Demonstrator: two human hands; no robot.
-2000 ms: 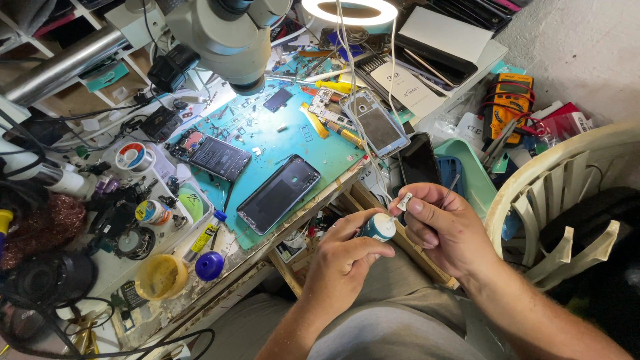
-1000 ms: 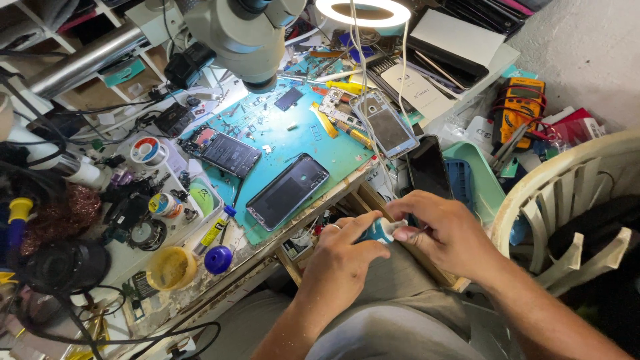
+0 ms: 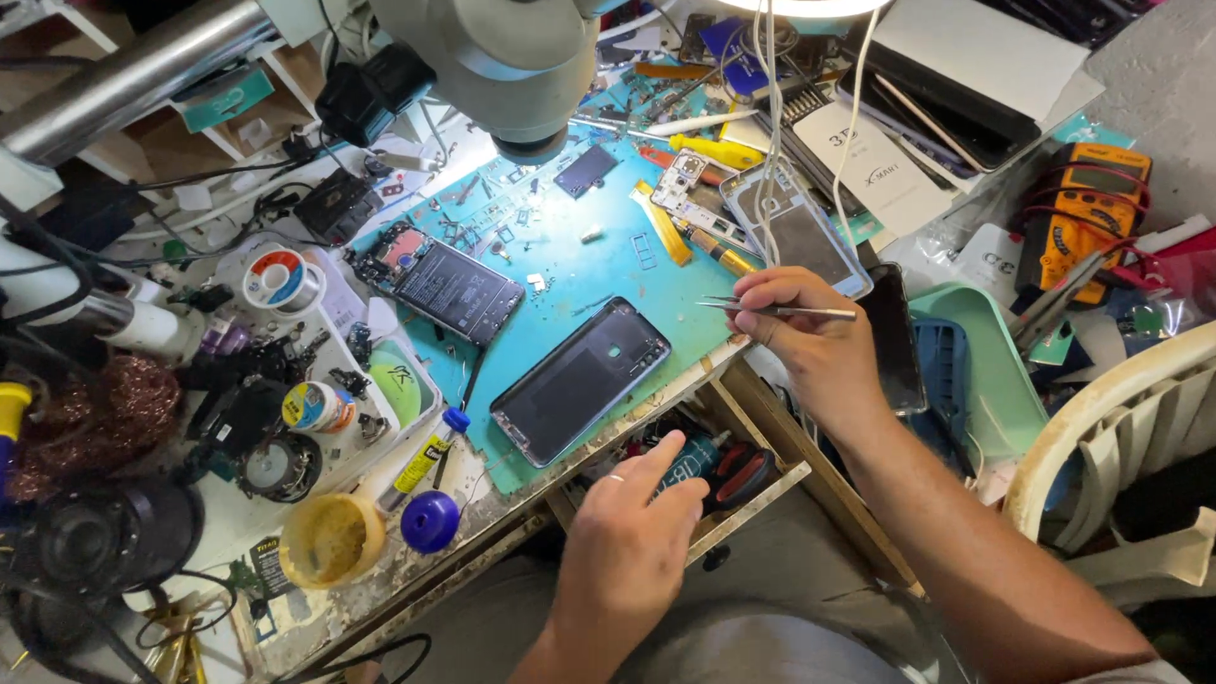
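Observation:
Metal tweezers (image 3: pixel 779 309) lie between the thumb and fingers of my right hand (image 3: pixel 803 337), their tips pointing left over the right edge of the teal work mat (image 3: pixel 518 261). My left hand (image 3: pixel 632 522) hovers at the open drawer (image 3: pixel 750 518), fingers spread, nothing visible in it. Just beyond its fingertips, a teal bottle (image 3: pixel 698 456) and red-and-black tool handles (image 3: pixel 741 473) are in the drawer. A phone's back housing (image 3: pixel 581 380) rests near the mat's front edge. Behind and left of it is an opened phone with its battery (image 3: pixel 456 290) exposed.
A microscope (image 3: pixel 503 66) overhangs the mat. At left stand a solder spool (image 3: pixel 275 280), a yellowish tub (image 3: pixel 332 540) and a blue cap (image 3: pixel 430 521). An orange multimeter (image 3: pixel 1083 223), a green tray (image 3: pixel 983 370) and a plastic chair (image 3: pixel 1121 437) are on the right.
The small teal-labelled container that both hands held is out of them. My hands have moved apart, the right one up toward the mat, now with tweezers. A teal bottle shows in the drawer.

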